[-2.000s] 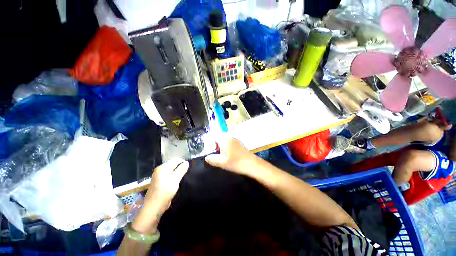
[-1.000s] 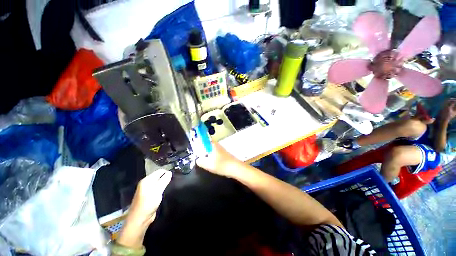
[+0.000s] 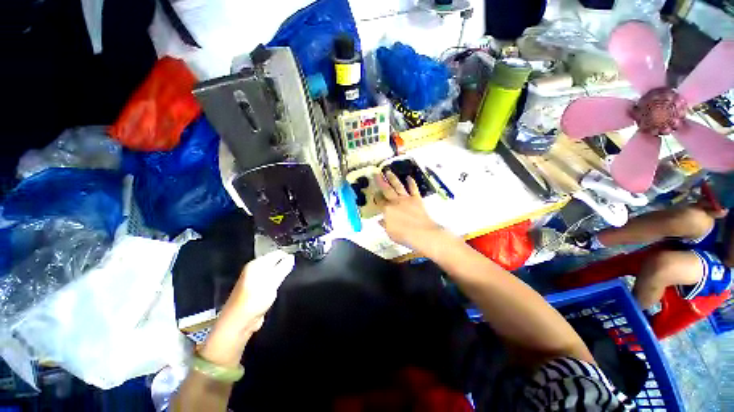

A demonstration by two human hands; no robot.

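The black garment (image 3: 346,322) lies over my lap and reaches up to the needle area of the button-sewing machine (image 3: 282,193). My left hand (image 3: 261,286) is at the lower left of the machine head and pinches the garment's edge. My right hand (image 3: 408,216) is over the button tray (image 3: 368,211), its fingertips in the tray among the black buttons (image 3: 406,172). Whether it holds a button is hidden. A light-blue upright item (image 3: 349,206) stands between the machine head and the tray.
A blue crate (image 3: 620,302) with dark garments is at the right. A green bottle (image 3: 499,105), a pink fan (image 3: 660,111) and a keypad box (image 3: 366,130) are on the bench. A white plastic bag (image 3: 105,310) lies at left. A seated person's legs (image 3: 664,233) show at right.
My right hand has left the garment beside the needle area and moved up and right to the button tray. My left hand stays at the garment's edge. The camera view has shifted.
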